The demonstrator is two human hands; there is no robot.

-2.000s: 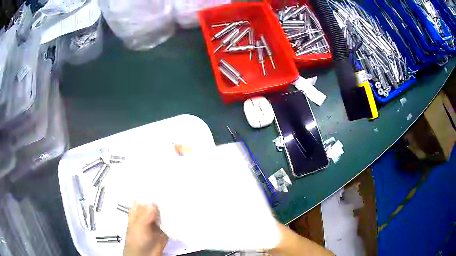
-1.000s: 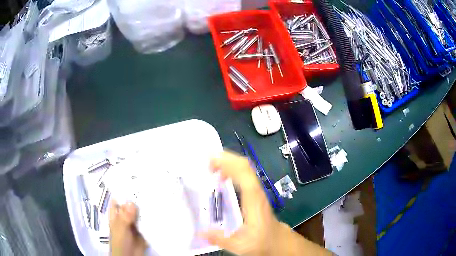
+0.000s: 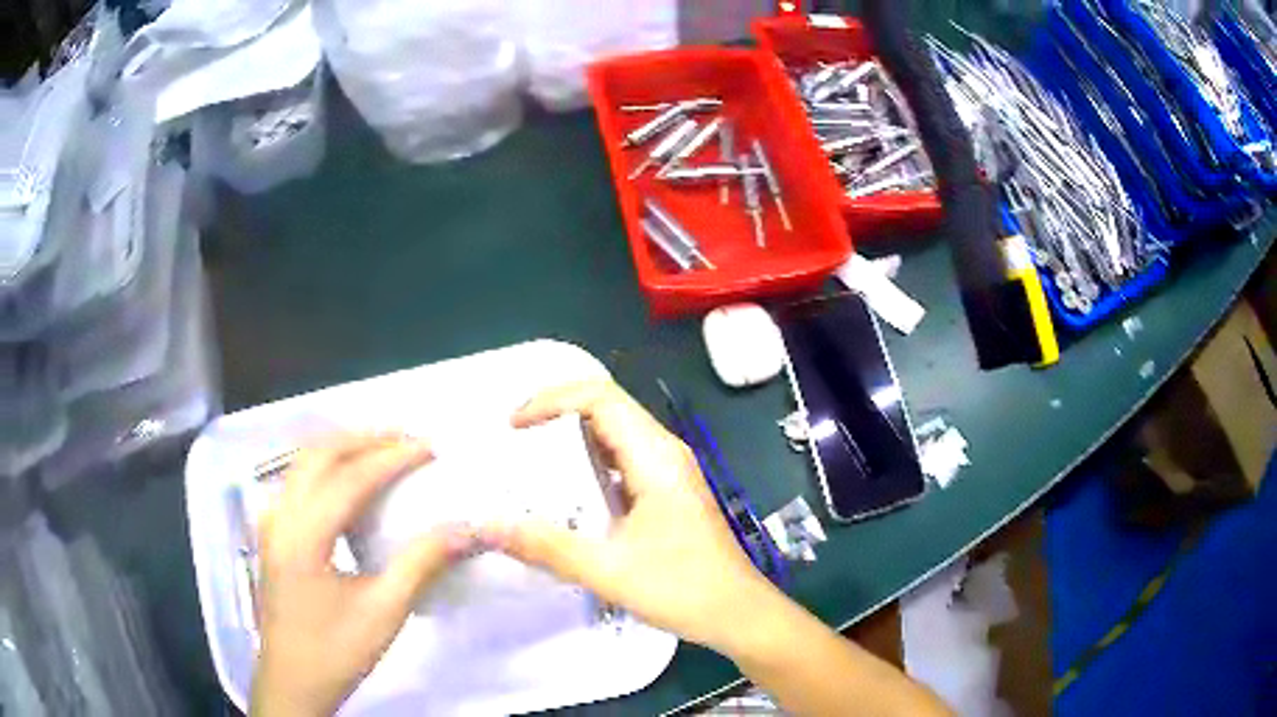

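Observation:
A whitish, translucent bag or sheet (image 3: 511,483) is held over the white tray (image 3: 213,539), its outline hard to tell against the tray. My left hand (image 3: 329,560) holds its left side, fingers curved. My right hand (image 3: 651,511) holds its right side between thumb and fingers. The two thumbs nearly meet at its near edge. Tiny dark specks show on or through the whitish thing. A silver metal sleeve (image 3: 276,465) shows at the tray's upper left. Other metal parts are mostly hidden by my hands.
Lidded clear plastic boxes (image 3: 105,350) stack at left, frosted tubs (image 3: 420,84) behind. A red bin (image 3: 728,182) holds silver parts; a second stands beside it. A smartphone (image 3: 854,406), white earbud case (image 3: 744,346), blue tweezers (image 3: 721,483), black hose (image 3: 966,210) and blue trays (image 3: 1085,182) lie right.
The whitish sheet has moved back left from its spread position over the tray's right side. My right hand, apart from it one second ago, now holds it. My left hand has moved up beside it.

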